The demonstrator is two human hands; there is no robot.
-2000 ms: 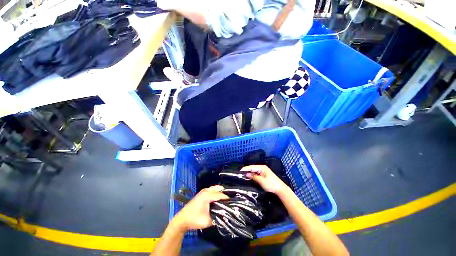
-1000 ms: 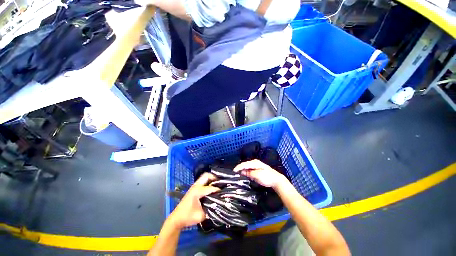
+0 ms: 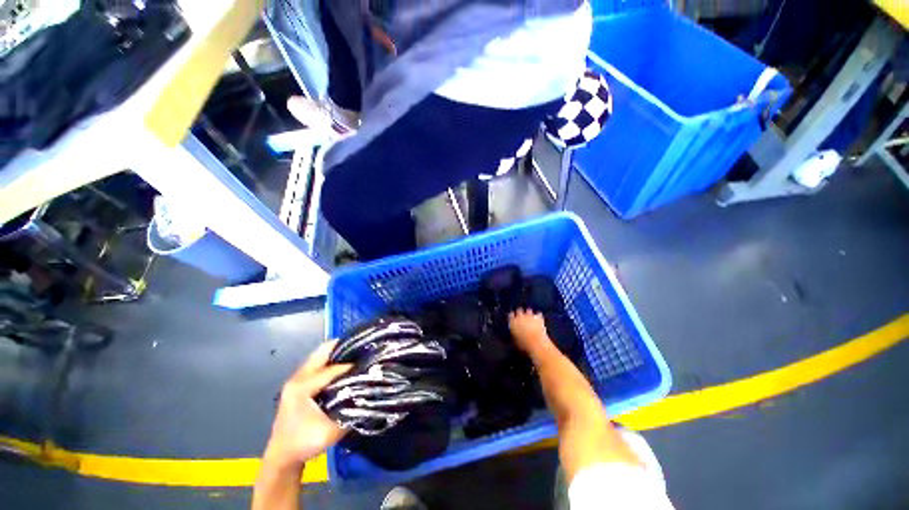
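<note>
My left hand holds a thick bundle of black sewn pieces with pale striped edges, over the left front part of the blue slotted basket. My right hand is down inside the basket at the loose black pieces. Its fingertips are small and partly hidden among the dark pieces, so whether it grips one cannot be told. The basket stands on the floor and black pieces cover much of its bottom.
A seated person on a checkered stool is just behind the basket. A solid blue bin stands behind right. A table leg and a small bin are at left. A yellow floor line curves past the basket.
My left hand has moved left with the bundle. My right hand has left the bundle and reached into the basket's pieces. The view has tilted down.
</note>
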